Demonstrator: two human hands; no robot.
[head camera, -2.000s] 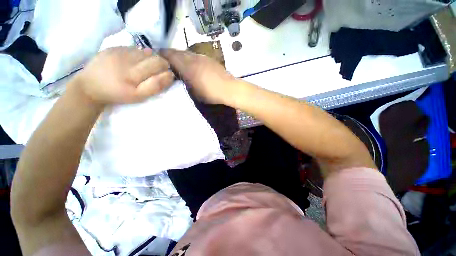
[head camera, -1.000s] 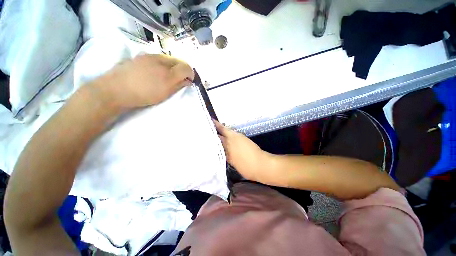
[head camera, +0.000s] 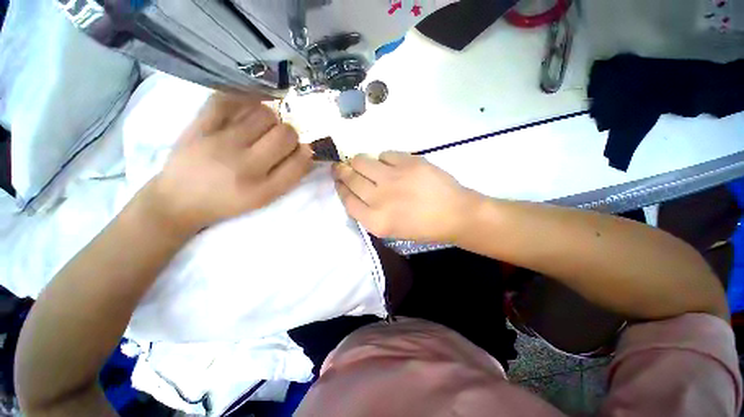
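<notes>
A white padded garment (head camera: 269, 252) lies over the table's front edge, towards my body. A dark brown panel (head camera: 325, 149) shows as a small piece between my hands, at the garment's edge. My left hand (head camera: 245, 155) rests on the white fabric near the needle area, fingers curled on it. My right hand (head camera: 404, 195) pinches the seam edge with its fingertips, just right of my left hand. The sewing machine (head camera: 302, 49) stands directly beyond, its lit needle area partly hidden by my left hand.
A red-ringed tool (head camera: 555, 61) and a brown offcut (head camera: 465, 20) lie right of the machine head. A crumpled black cloth (head camera: 653, 94) lies at the table's right. More white padded fabric (head camera: 61, 89) is at the left. White garments (head camera: 220, 370) are piled below the table.
My right hand has moved up from the lower garment edge to the seam near my left hand. A small brown part now shows between them. The view has shifted slightly.
</notes>
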